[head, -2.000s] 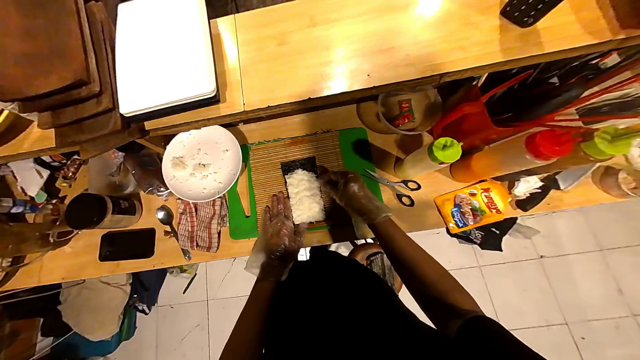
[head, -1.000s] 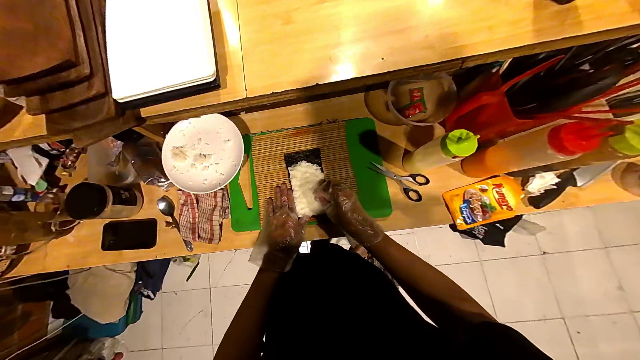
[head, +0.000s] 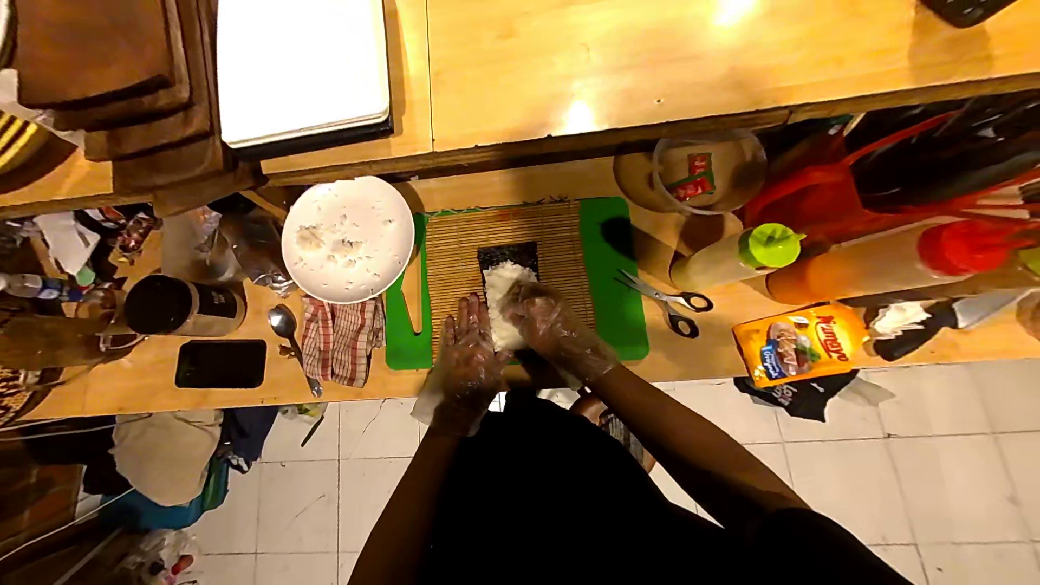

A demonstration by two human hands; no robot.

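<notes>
A bamboo rolling mat (head: pixel 455 252) lies on a green cutting board (head: pixel 621 301). On the mat is a dark nori sheet (head: pixel 520 253) largely covered by white rice (head: pixel 502 284), with a strip of nori bare at its far end. My left hand (head: pixel 470 349), in a clear plastic glove, lies with fingers apart at the left edge of the rice. My right hand (head: pixel 548 321), gloved too, rests on the rice's right side with its fingers bent; whether it pinches any rice is hidden. A white plate (head: pixel 349 280) with rice grains stands to the left.
Scissors (head: pixel 670 302), a green-capped squeeze bottle (head: pixel 723 260), a red-capped one (head: pixel 861 260) and a yellow packet (head: pixel 800 345) are on the right. Leftward lie a checked cloth (head: pixel 337 341), a spoon (head: pixel 284 325), a phone (head: pixel 220 363) and a jar (head: pixel 183 307). A raised shelf (head: pixel 504 106) borders the far side.
My right hand has shifted over the rice, between its right edge and its middle. My left hand stays at the rice's left side.
</notes>
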